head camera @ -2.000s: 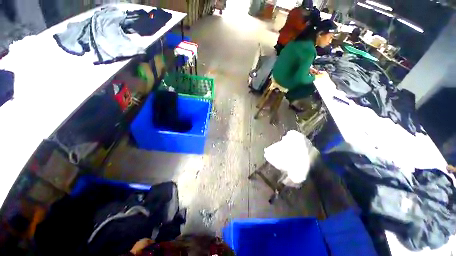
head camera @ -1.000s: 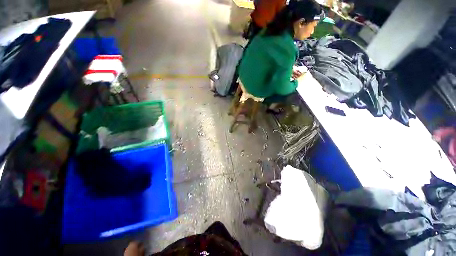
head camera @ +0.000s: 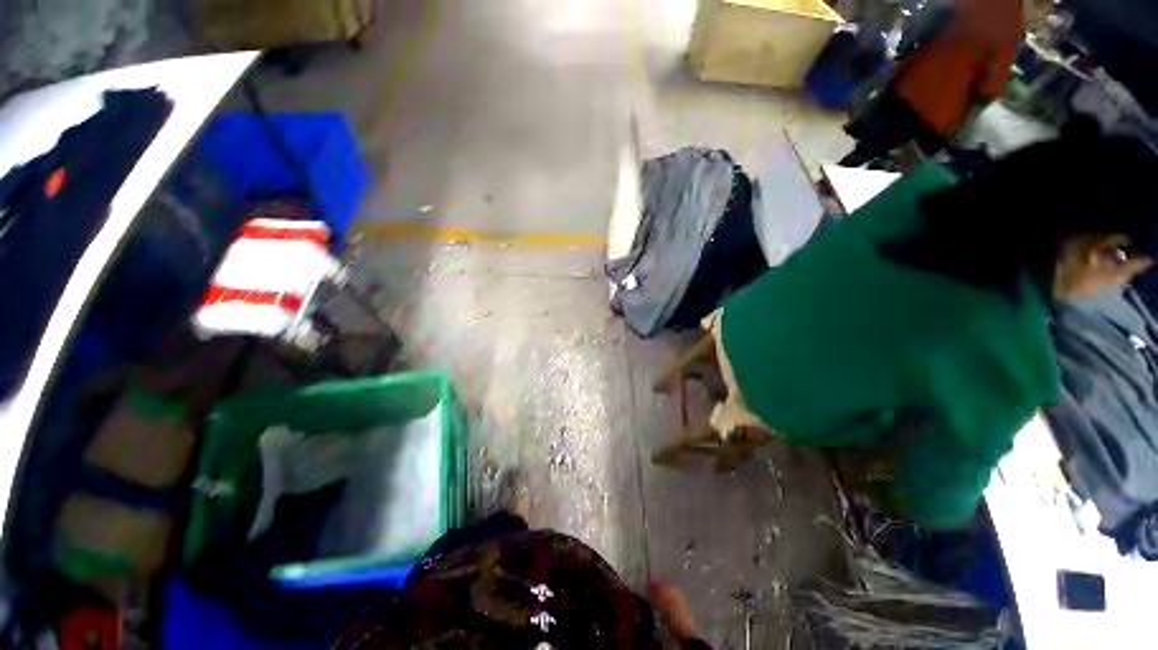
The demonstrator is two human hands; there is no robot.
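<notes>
My right hand [head camera: 676,612] shows only as a small blurred patch at the bottom edge, beside my dark reddish patterned clothing; its fingers cannot be made out. My left hand is not in view. Nearest in front of me, at lower left, is a green plastic crate [head camera: 453,464] with a whitish lining and something dark inside. A blue crate [head camera: 203,622] shows partly below it, cut off by the bottom edge.
A person in green [head camera: 889,343] sits on a wooden stool [head camera: 686,438] at the right table, where a phone [head camera: 1082,590] lies. A grey garment heap [head camera: 679,229] is ahead. A red-white stool [head camera: 264,279] stands left, beside a table [head camera: 191,89] with dark garments. A pale box [head camera: 749,48] is farther off.
The view has moved forward along the aisle. The green crate and the seated person are nearer. The white-topped stool has left view. The left hand seen at the bottom edge is gone; the right hand shows.
</notes>
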